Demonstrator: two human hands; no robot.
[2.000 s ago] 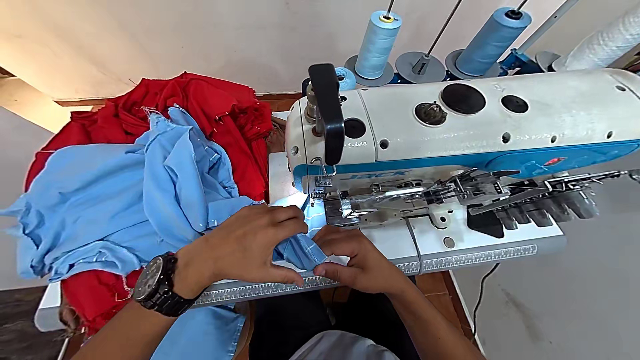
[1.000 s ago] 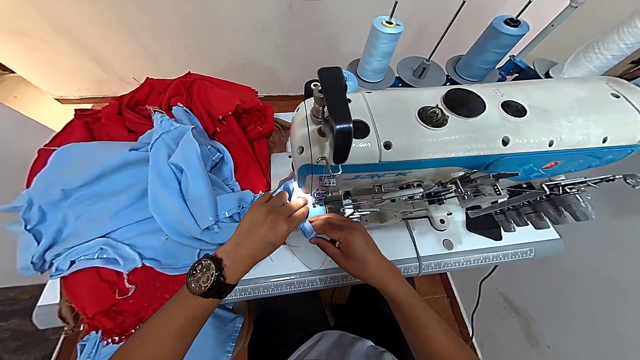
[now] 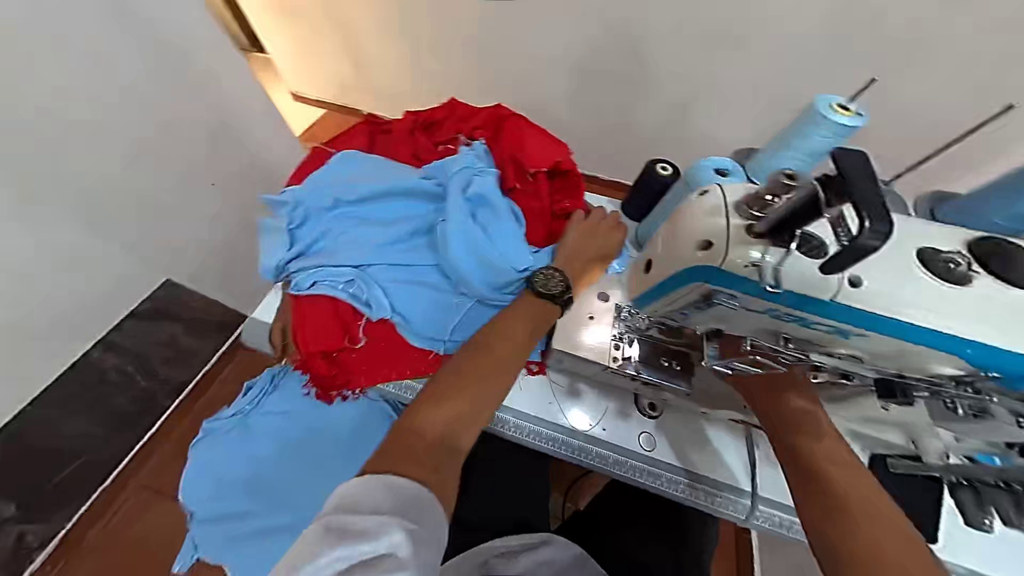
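My left hand point(image 3: 590, 244), with a black watch at the wrist, reaches behind the left end of the sewing machine point(image 3: 688, 232). It lies at the right edge of the red cloth point(image 3: 472, 124) and light blue cloth point(image 3: 384, 232); its fingertips are partly hidden, and a bit of blue fabric point(image 3: 620, 260) shows beside them. My right hand point(image 3: 748, 360) is under the machine's arm, largely hidden behind the metal folder parts; what it touches cannot be seen. The needle plate point(image 3: 628, 336) lies between my hands, with no cloth on it.
Light blue thread cones point(image 3: 808, 136) and a dark thread spool point(image 3: 652, 190) stand behind the machine. A ruler strip point(image 3: 608, 464) runs along the table's front edge. Another light blue piece point(image 3: 280, 472) hangs low at the left. The wall is close behind.
Both hands have parted from the blue piece at the needle. My left hand has moved behind the machine's end, and my right hand under its arm. The view has swung left.
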